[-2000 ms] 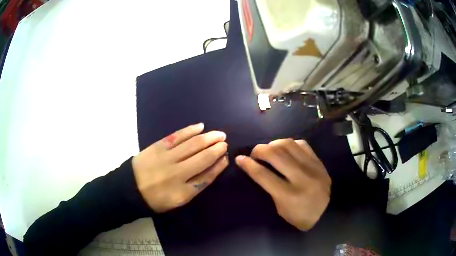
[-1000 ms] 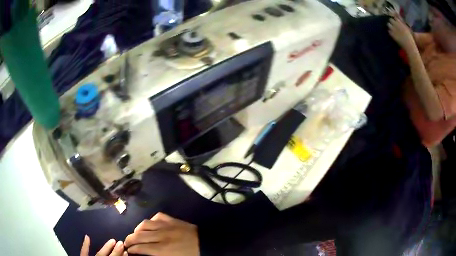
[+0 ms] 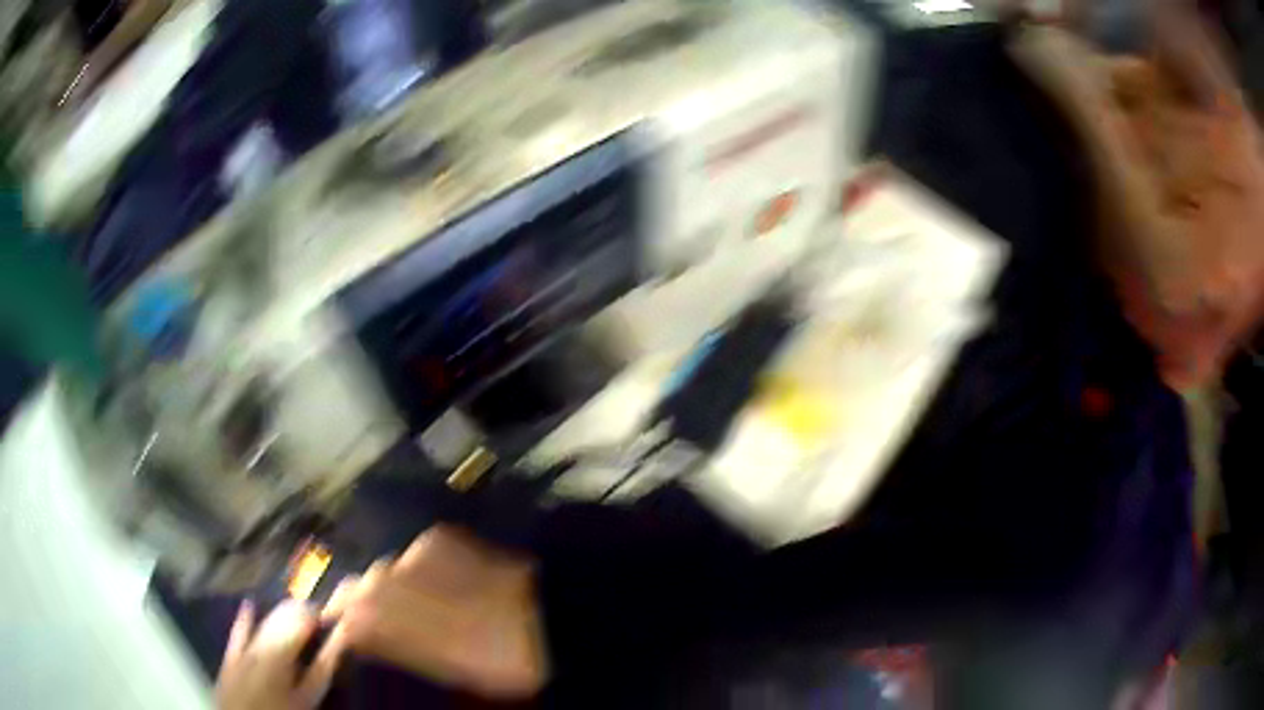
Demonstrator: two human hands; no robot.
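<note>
The frame is strongly blurred. The dark garment panel (image 3: 402, 689) lies under the needle area of the cream-white sewing machine (image 3: 776, 125), at the lower left. My right hand (image 3: 451, 610) lies on the cloth, just right of the small lit spot at the needle. My left hand (image 3: 277, 659) is cut off by the bottom edge; only some fingers show, close beside my right hand. Whether either hand grips the cloth cannot be told. The needle and presser foot are too blurred to make out.
The dark control screen (image 3: 513, 264) faces me. Right of it are a dark scrap (image 3: 735, 368), a blue tool (image 3: 693, 361) and a yellow tool (image 3: 797, 411) on the pale table. A green holder (image 3: 49, 298) stands far left. A person in orange (image 3: 1199, 194) is at the upper right.
The view has swung right from the cloth to the machine body, then shifted slightly and blurred. Both hands now show at the lower left, nearer the lit needle spot.
</note>
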